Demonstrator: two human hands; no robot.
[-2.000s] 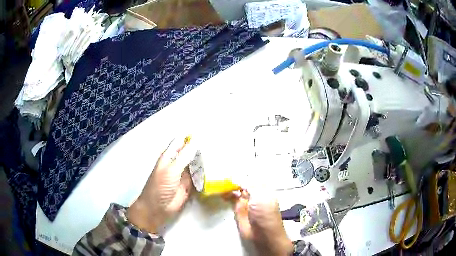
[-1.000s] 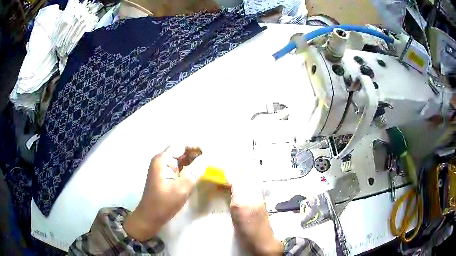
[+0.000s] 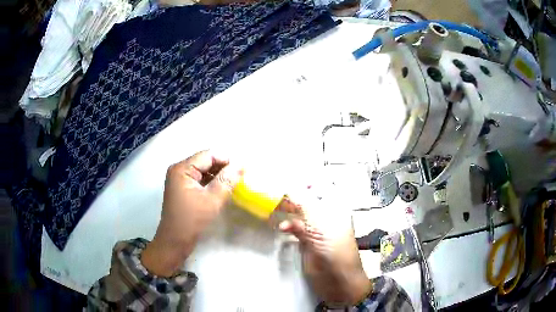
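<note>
A bright yellow, glossy piece, possibly tape (image 3: 257,200), is held between my two hands above the white table, near the middle of the view. My left hand (image 3: 198,198) has its fingers curled at the piece's left end. My right hand (image 3: 326,241) pinches its right end between thumb and fingers. Both hands are bare, with patterned sleeves at the wrists. The area under the yellow piece is blurred, so I cannot tell whether anything hangs from it.
The white sewing machine (image 3: 454,109) with a blue hose (image 3: 420,29) stands at the right. Navy patterned cloth (image 3: 134,97) lies left, with a white cloth bundle (image 3: 61,58) behind. A small packet (image 3: 399,248) lies near the needle plate. Orange-handled scissors (image 3: 505,261) lie far right.
The grey-white piece seen at my left fingers two seconds ago no longer shows. The yellow piece now slants down to the right between my hands. The whole view has shifted slightly.
</note>
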